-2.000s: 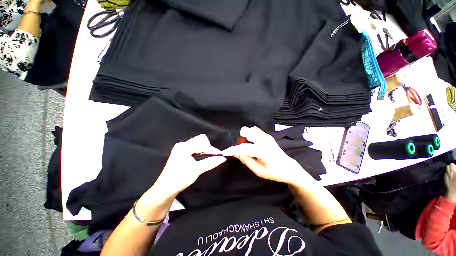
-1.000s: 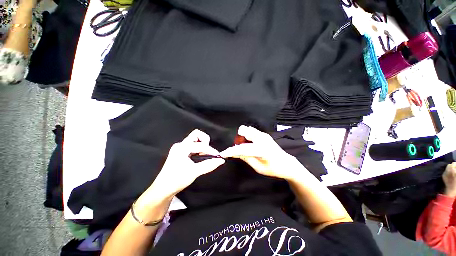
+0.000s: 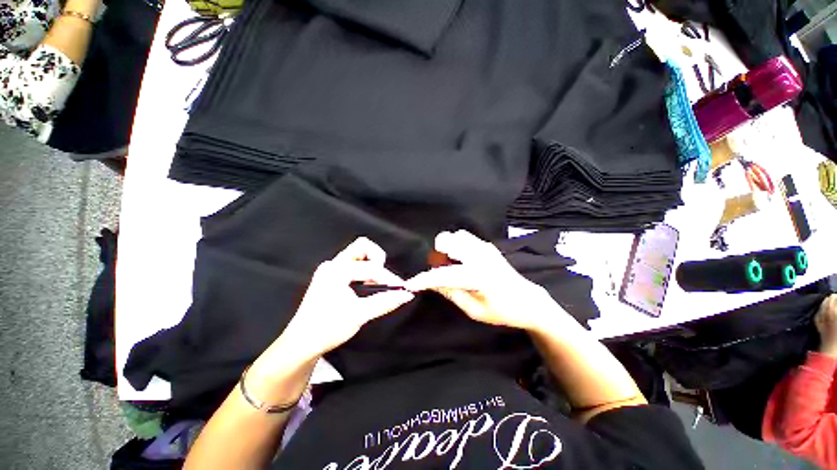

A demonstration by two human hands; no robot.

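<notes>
A loose black garment piece [image 3: 266, 266] lies crumpled over the table edge nearest me. My left hand [image 3: 344, 298] pinches a narrow dark fold of it between thumb and fingers. My right hand [image 3: 477, 280] meets the left at the fingertips, its thumb and finger closed together at the fold. A small red-orange spot shows at one right finger. Any needle or thread at the fingertips is too small to tell. A large stack of black garments [image 3: 413, 101] lies just beyond the loose piece.
Right: smartphone [image 3: 650, 271], thread cones [image 3: 716, 274], blue pouch [image 3: 684, 119], magenta bottle [image 3: 748, 96], red-orange scissors [image 3: 759, 176]. Far left: large black scissors [image 3: 195, 39]. Another person's arm [image 3: 69, 41] is at upper left; a red sleeve [image 3: 808, 413] is at lower right.
My hands stay nearly in place at the fold. The other person's arm at upper left has shifted. The view has moved very slightly.
</notes>
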